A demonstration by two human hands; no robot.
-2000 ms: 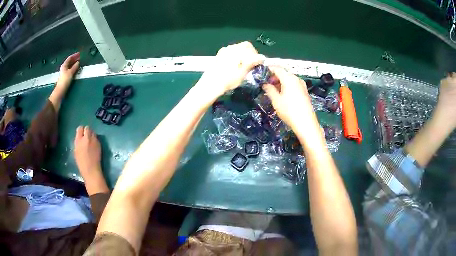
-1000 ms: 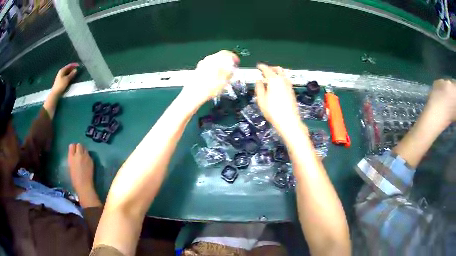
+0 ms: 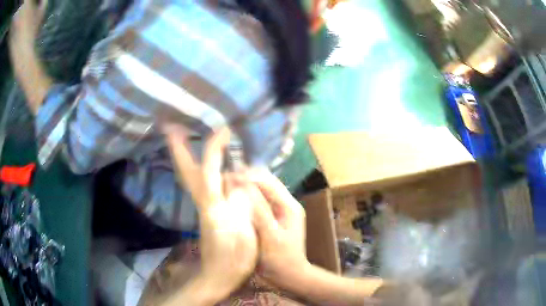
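My left hand (image 3: pixel 224 233) is blurred in the middle of the view, with two fingers spread upward. My right hand (image 3: pixel 281 233) is pressed against it, fingers curled. Whether anything is held between them is hidden by blur and glare. The heap of bagged black parts (image 3: pixel 24 245) lies on the green bench at the far left, cut off by the picture's edge. The orange-red handle of a cutter (image 3: pixel 18 174) lies just above the heap.
A person in a plaid shirt (image 3: pixel 179 77) sits close in front. An open brown carton (image 3: pixel 389 156) stands at right, with black parts and clear plastic (image 3: pixel 425 245) inside. Blue objects (image 3: pixel 470 119) stand beyond.
The view has swung right, from the bench to the neighbour and carton. The heap now shows far left. My hands have come together from being apart over the heap.
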